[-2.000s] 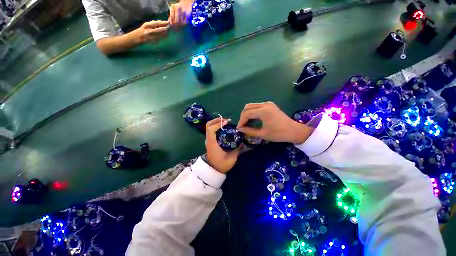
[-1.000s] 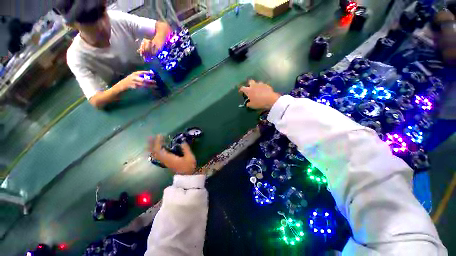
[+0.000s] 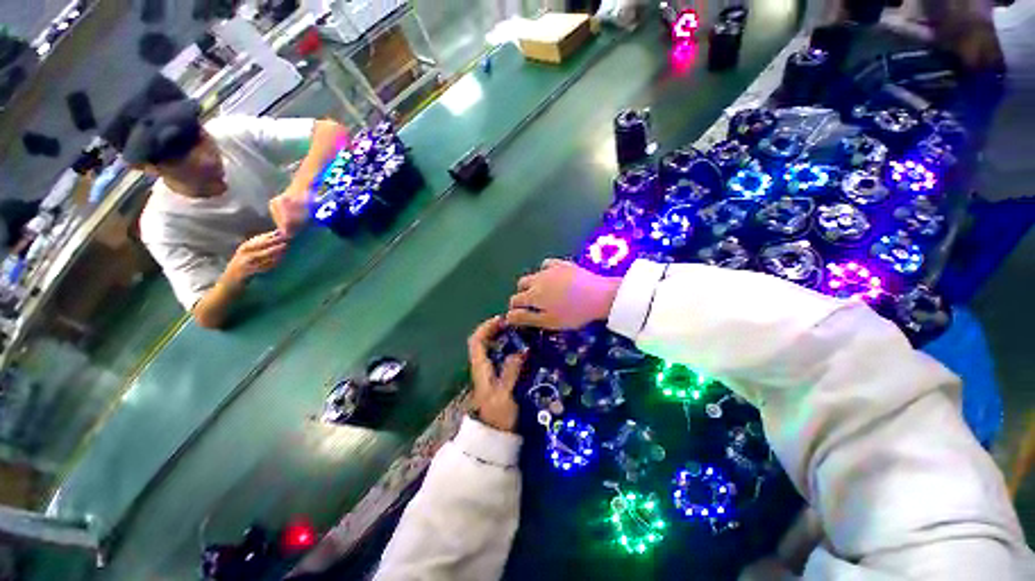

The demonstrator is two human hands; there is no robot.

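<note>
My left hand [image 3: 495, 380] is at the belt's near edge, its fingers curled around a dark housing [image 3: 511, 342], mostly hidden by the fingers. My right hand [image 3: 564, 297] is over the housing's upper side, palm down. What its fingertips grip is hidden. Beside and below my hands, ring boards lie loose on the dark side surface: one glows blue [image 3: 570, 444], others glow green [image 3: 636, 523] and pink [image 3: 608, 251]. Many round dark units are packed together to the right of my hands.
On the green belt [image 3: 443, 255] are a housing with a round cap [image 3: 365, 389], a dark housing [image 3: 470, 169], an upright housing [image 3: 633, 136] and a part beside a red glow. Opposite, a person [image 3: 227, 182] works at a lit batch [image 3: 365, 173]. A cardboard box [image 3: 557, 38] is beyond.
My left hand has left the parts on the belt and come over beside my right hand. My right hand has moved back from over the belt to its near edge. The view has shifted.
</note>
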